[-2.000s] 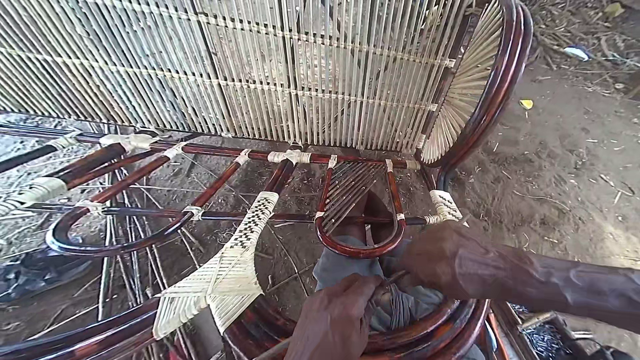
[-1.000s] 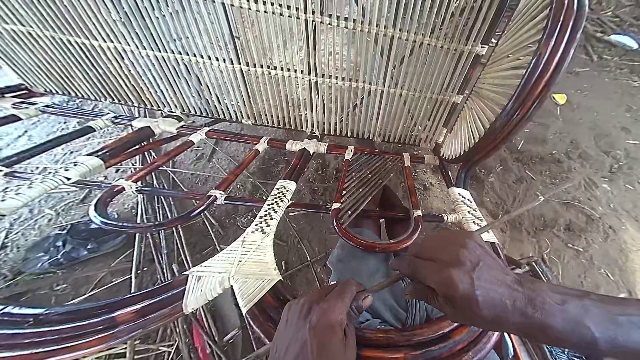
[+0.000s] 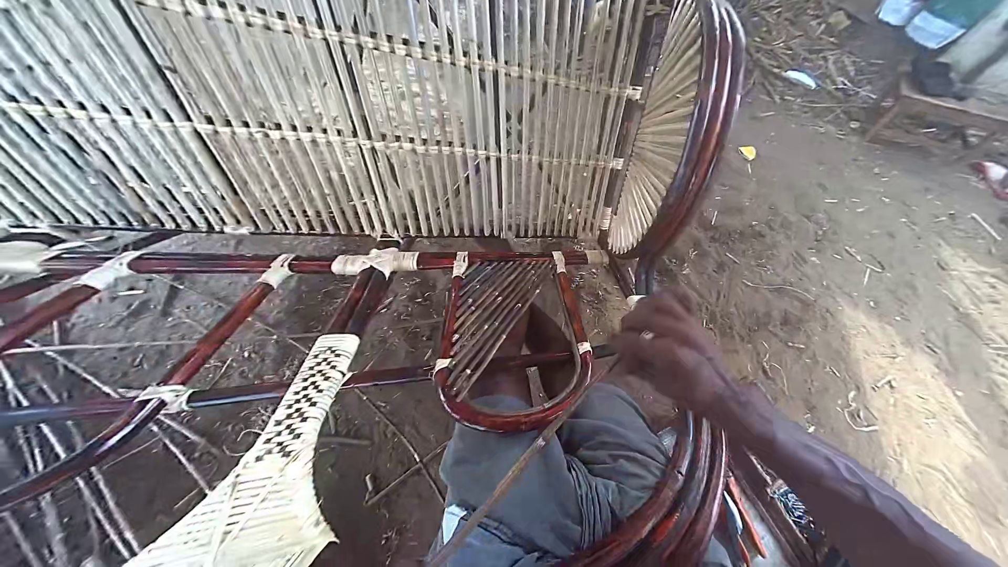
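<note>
My right hand [image 3: 665, 342] is closed around the upper end of a thin cane stick [image 3: 512, 476], which slants down across my lap to the bottom edge. My left hand is out of view. Just left of the right hand is a U-shaped frame [image 3: 516, 420] of dark red-brown rattan. Thin dark canes [image 3: 500, 315] lie side by side at a slant in its left part, while its right part is open. Pale bindings [image 3: 559, 261] wrap its joints. Beyond it stands a panel of pale, upright split canes [image 3: 441, 118], with a fan-shaped cane side [image 3: 665, 118].
A pale woven wrapping with a dark check pattern [image 3: 303, 402] covers a frame part at left. Curved rattan poles [image 3: 669, 504] pass beside my lap. Loose sticks [image 3: 47, 457] lie on the ground at lower left. A wooden stool [image 3: 933, 110] stands at upper right.
My left hand, which was on the stick beside the right hand, has left the view. The stick now slants across my lap below the right hand.
</note>
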